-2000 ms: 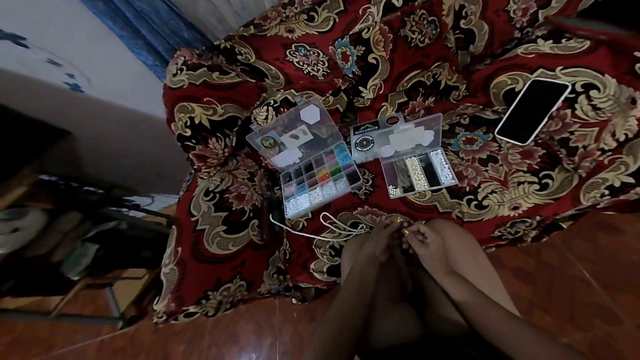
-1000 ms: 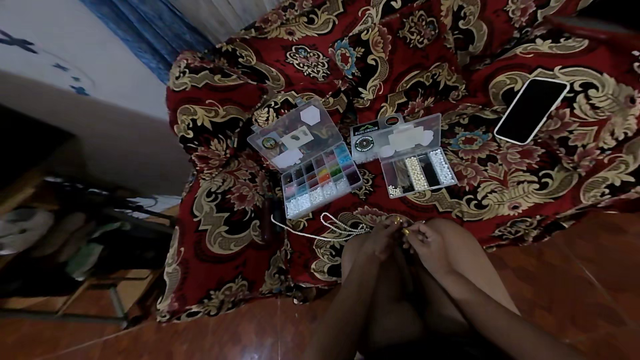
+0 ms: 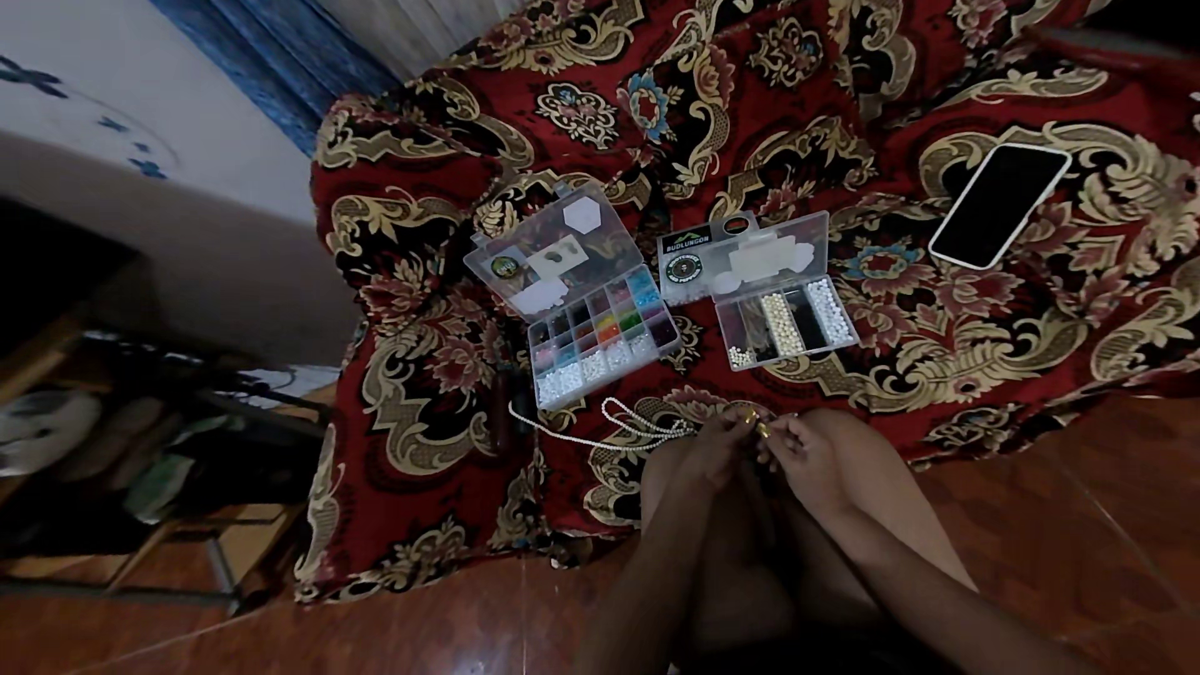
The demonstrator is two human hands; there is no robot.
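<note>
My left hand [image 3: 720, 446] and my right hand [image 3: 802, 459] meet above my knees, with the fingertips pinched close together. Whatever lies between the fingertips is too small and dark to make out. A strand of small white beads [image 3: 581, 439] runs over the cloth to beside my left hand. Beyond it stands an open clear plastic bead box [image 3: 605, 375] with many compartments of colored and white beads. To its right, an open smaller clear box [image 3: 787, 352] holds white and cream beads in long compartments.
The boxes rest on a red, black and gold patterned cloth [image 3: 431, 506]. A clear case with stickers [image 3: 684, 272] lies between them. A white-edged smartphone [image 3: 1001, 204] lies at the right. At the far left stands a low shelf [image 3: 216, 553] with items, above a tiled floor [image 3: 469, 628].
</note>
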